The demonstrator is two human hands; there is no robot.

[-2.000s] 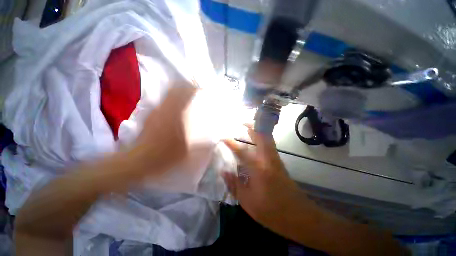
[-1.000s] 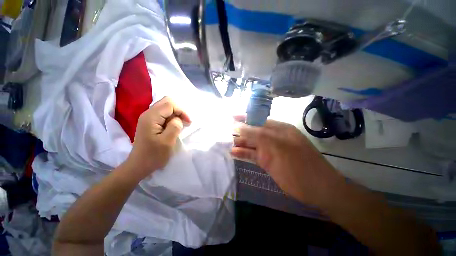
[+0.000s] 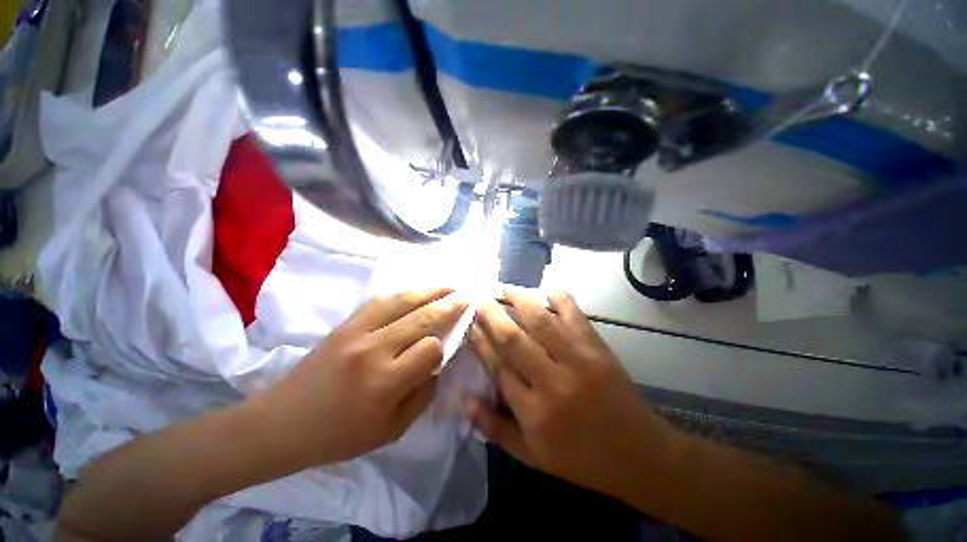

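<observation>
The white garment piece (image 3: 148, 228) lies bunched over the left of the machine table, with a red fabric part (image 3: 251, 228) inside it. My left hand (image 3: 366, 371) and my right hand (image 3: 551, 376) are side by side below the needle area, fingertips nearly meeting. They pinch a small white fabric edge (image 3: 456, 341) between them. The needle area (image 3: 486, 206) of the sewing machine (image 3: 488, 69) is just beyond my fingertips, mostly lost in glare. The grey-blue cylinder fitting (image 3: 523, 249) stands just beyond my right fingers.
Black scissor handles (image 3: 689, 270) lie right of the needle, with pale fabric strips (image 3: 801, 291) beside them. Purple cloth (image 3: 848, 238) hangs over the machine's right side. A dark flat object (image 3: 120, 48) is at the far left. Piled cloth (image 3: 21, 349) is at the lower left.
My left hand has moved right and down from a closed fist on the cloth to the fabric edge. My right hand has moved slightly down and left. The machine head appears larger and further left.
</observation>
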